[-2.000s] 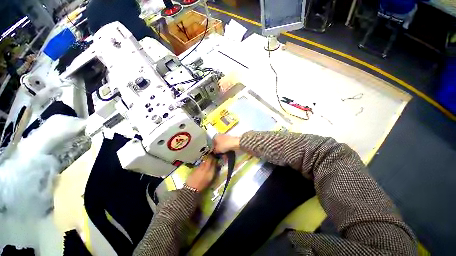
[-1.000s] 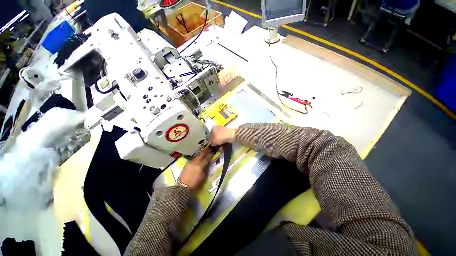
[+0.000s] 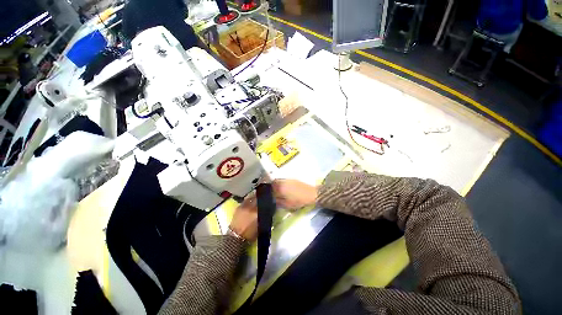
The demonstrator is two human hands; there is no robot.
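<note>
A narrow black fabric strip hangs from my fingers at the front of the white sewing machine head and runs down toward me. My right hand grips the strip's upper end from the right. My left hand is at the strip's left side, partly behind it under the head; its fingertips are hidden, so its hold cannot be told. The needle area is hidden. The shiny metal plate lies below my hands. The yellow attachment sits beyond my right hand.
Black fabric strips lie left of the machine. A wide black piece lies under my right forearm. Red-handled snips and thread scraps lie on the white table. A clear plastic bag is far left. A pale screen stands behind. A person in blue is at the back right.
My right hand has moved slightly right and down from the machine head. The strip now shows wider and hangs straighter between my hands. The camera view has shifted a little.
</note>
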